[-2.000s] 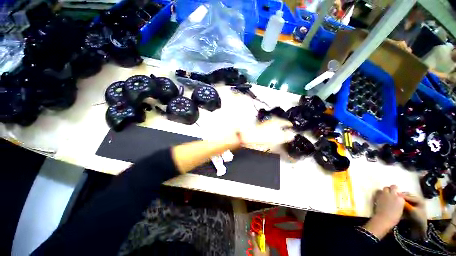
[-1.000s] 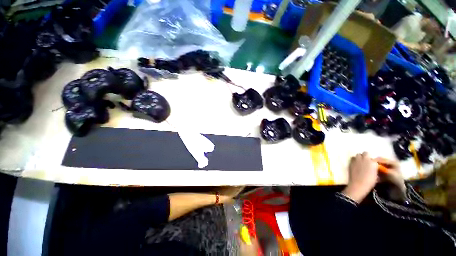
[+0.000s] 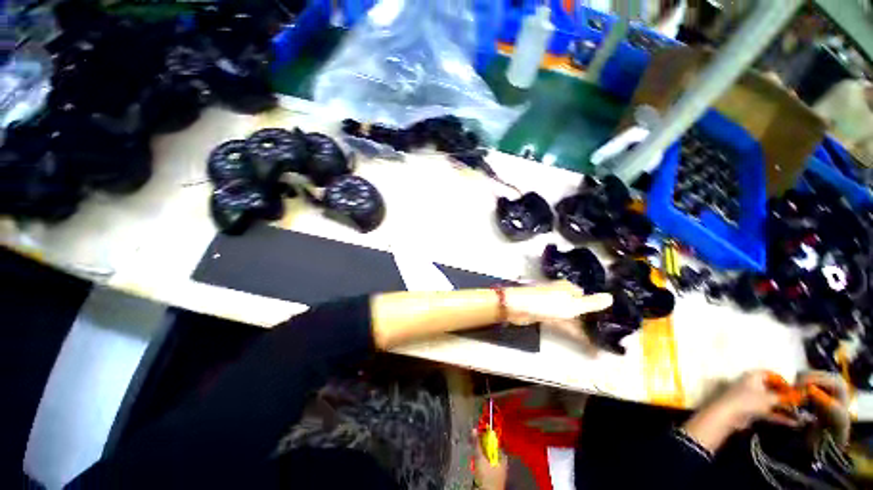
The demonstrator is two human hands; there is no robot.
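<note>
My left hand (image 3: 565,304), with a red band at the wrist, reaches across the dark mat (image 3: 297,263) and holds a black camera housing (image 3: 615,330) by the bench's front edge; the fingertips are blurred. My right hand (image 3: 492,473) is small and cut off by the bottom edge, around a yellow-handled tool (image 3: 491,446) below the bench. Several black camera heads with dotted faces (image 3: 354,199) stand left, behind the mat. More black housings (image 3: 525,215) lie at right. A white cloth (image 3: 421,273) lies on the mat, partly hidden by my left arm.
A clear plastic bag (image 3: 402,72) and black cables (image 3: 436,134) lie at the back. A blue bin of small parts (image 3: 713,244) stands at right beside a slanting post (image 3: 708,91). Black parts (image 3: 96,124) are heaped at left. A neighbour's hands (image 3: 766,397) hold something orange.
My left hand, first over the bench and then below its edge, is now back over the bench with a housing. One dotted camera head has left the group. The view has swung.
</note>
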